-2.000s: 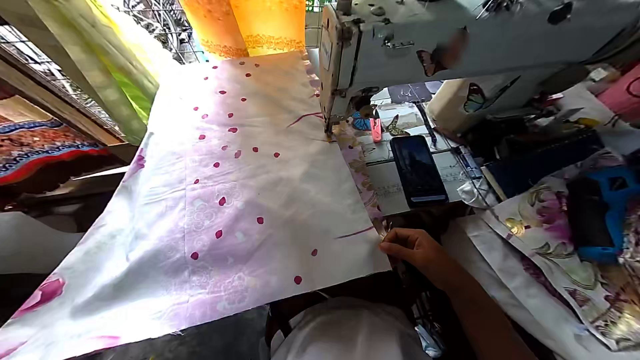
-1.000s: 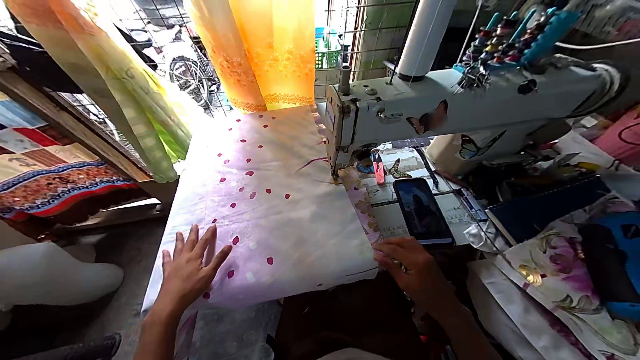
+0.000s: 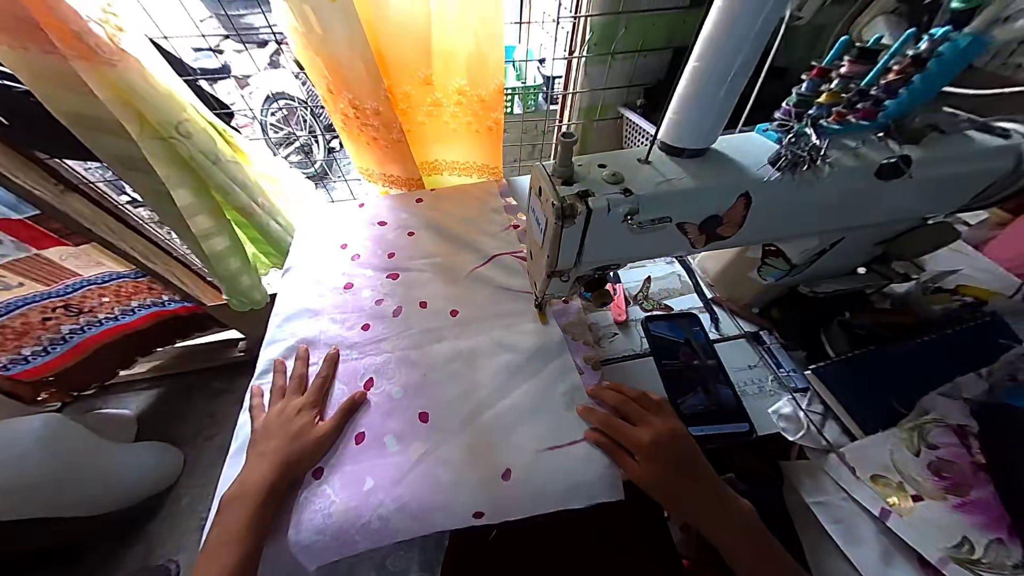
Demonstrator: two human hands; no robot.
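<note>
A white and lilac fabric with red petal prints [image 3: 448, 368] lies spread over the sewing table, its right side under the needle area of a white industrial sewing machine [image 3: 656, 208]. My left hand [image 3: 300, 424] rests flat on the fabric's left part, fingers spread. At the right edge, below the needle, my right hand [image 3: 640, 432] has its fingertips on the fabric and its folded floral border [image 3: 578, 340]; the thumb is partly hidden. Whether those fingers pinch the edge is hard to tell.
A smartphone [image 3: 698, 376] lies right of the fabric, near pink thread snips [image 3: 617, 300]. Floral cloth [image 3: 936, 480] is heaped at the right. Orange curtains [image 3: 432, 88] hang behind the table. A white rounded object [image 3: 88, 468] stands at the lower left.
My left hand, out of view two seconds ago, came onto the fabric and remains there. My right hand stays at the fabric's right edge. The view has tilted up.
</note>
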